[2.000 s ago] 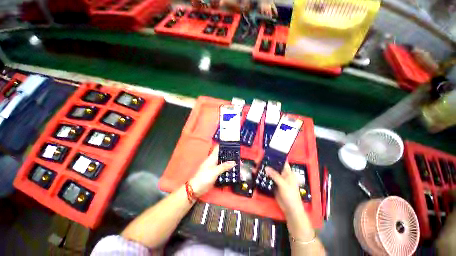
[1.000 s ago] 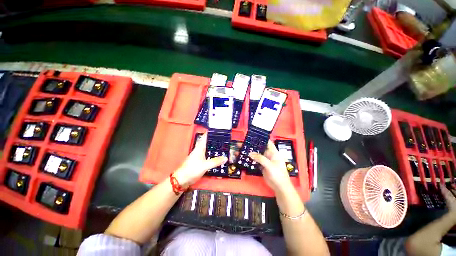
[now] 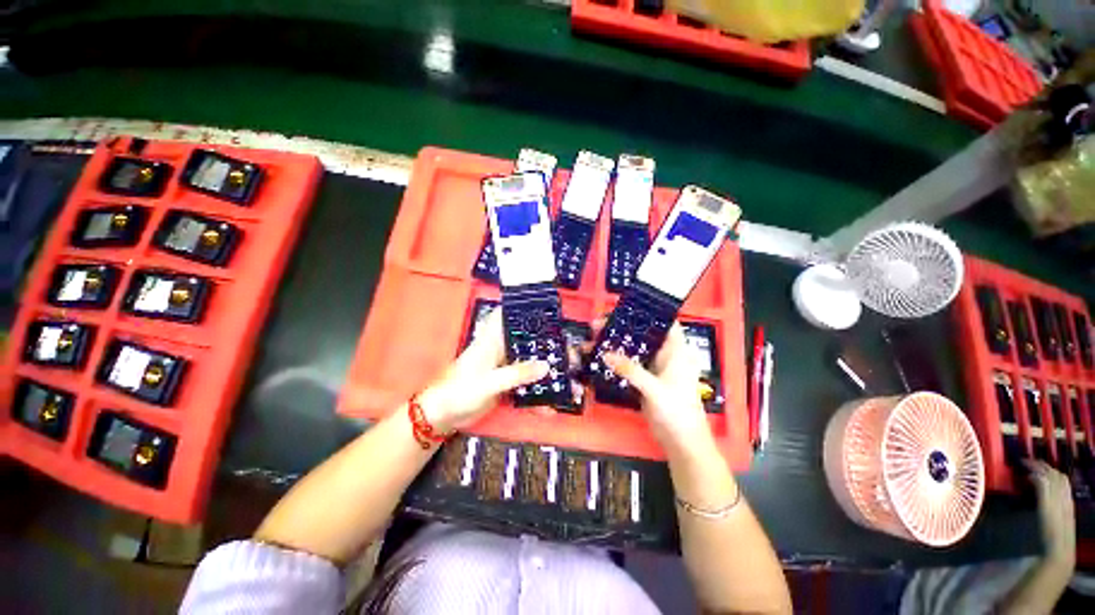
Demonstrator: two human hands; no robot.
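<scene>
My left hand (image 3: pixel 474 382) holds an open flip phone (image 3: pixel 524 246) upright, thumb on its keypad. My right hand (image 3: pixel 660 382) holds a second open flip phone (image 3: pixel 688 245), tilted to the right, thumb on its keypad. Both main displays are lit white with a blue block. Both phones are above the middle red tray (image 3: pixel 375 348). Three more open phones stand at the tray's far side, one of them (image 3: pixel 586 198) between the held ones. Closed phones lie in the near pockets, partly hidden by my hands.
A red tray of closed phones (image 3: pixel 258 282) is at left. Flat brown-black rectangles (image 3: pixel 504 471) line the near edge. Right are a red pen (image 3: pixel 757 372), a white stick (image 3: pixel 766 390), a white fan (image 3: pixel 903 270), a pink fan (image 3: pixel 931 469) and another person's hand (image 3: pixel 1054 517).
The two held phones have spread further apart at their tops, the left one leaning left and the right one leaning right. The other person's hand at right has moved slightly left.
</scene>
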